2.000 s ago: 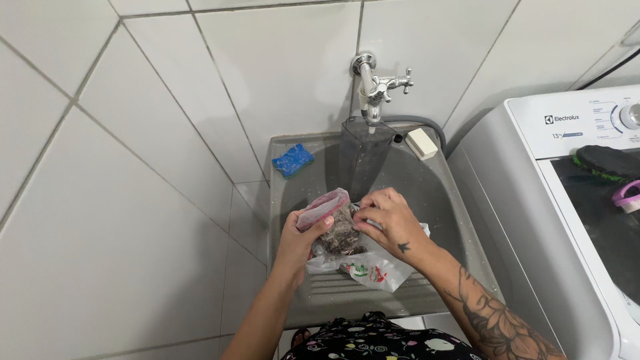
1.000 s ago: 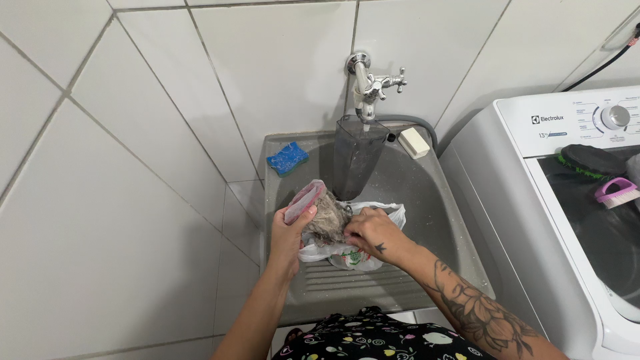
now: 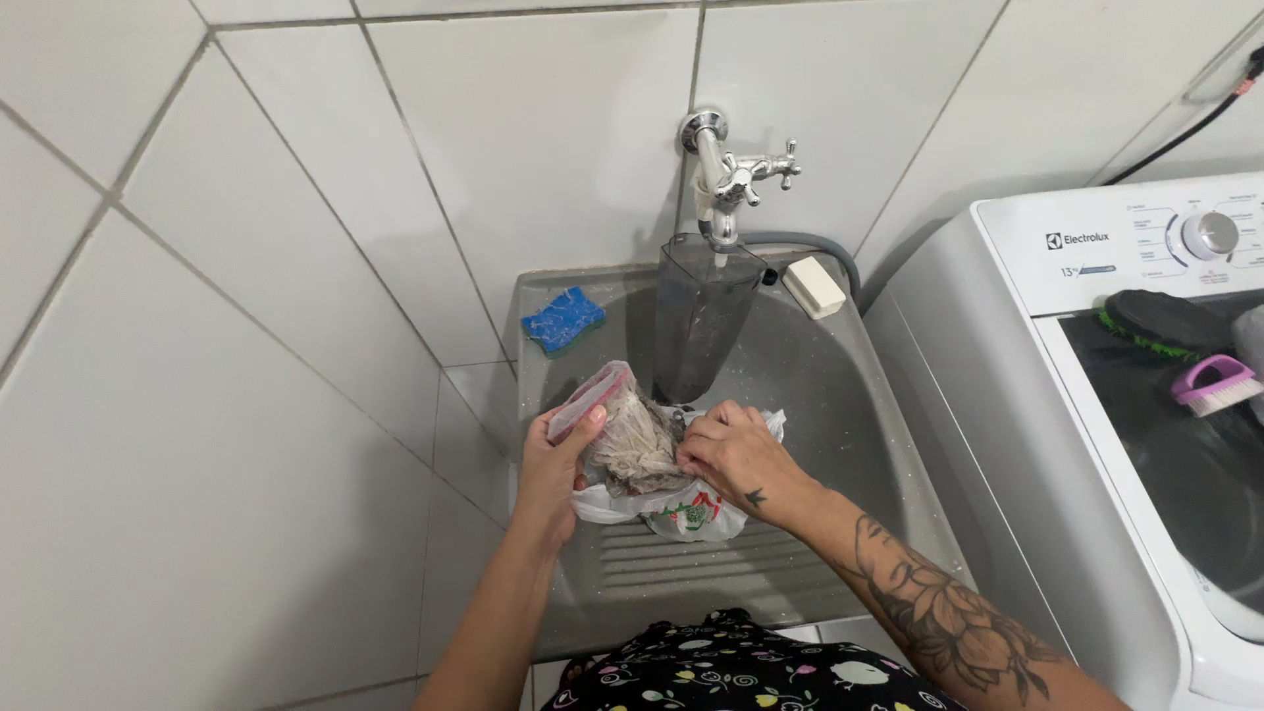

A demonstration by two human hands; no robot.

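A pleated filter bag (image 3: pixel 632 434), coated in grey dust and lint and edged with a pink-rimmed collar, is held by my left hand (image 3: pixel 561 456) at its collar. Bent fingers of my right hand (image 3: pixel 729 452) pinch at the dusty right side of the bag; what lies between the fingertips is hidden. Below both hands, a white plastic bag (image 3: pixel 696 513) with red and green print lies spread over the ribbed washboard of the grey laundry sink (image 3: pixel 849 395). A smoky clear plastic container (image 3: pixel 699 321) stands in the sink under the tap.
The chrome tap (image 3: pixel 726 183) comes out of the tiled wall. A blue sponge (image 3: pixel 564 320) and a white bar of soap (image 3: pixel 815 287) rest on the sink's rim. At right, a white washing machine (image 3: pixel 973 326) carries a purple brush (image 3: pixel 1215 383) and a dark brush with green bristles (image 3: pixel 1160 321).
The dusty bag has been tilted and turned in my left hand, with more of its pale pleats showing. My right hand has stayed close against it.
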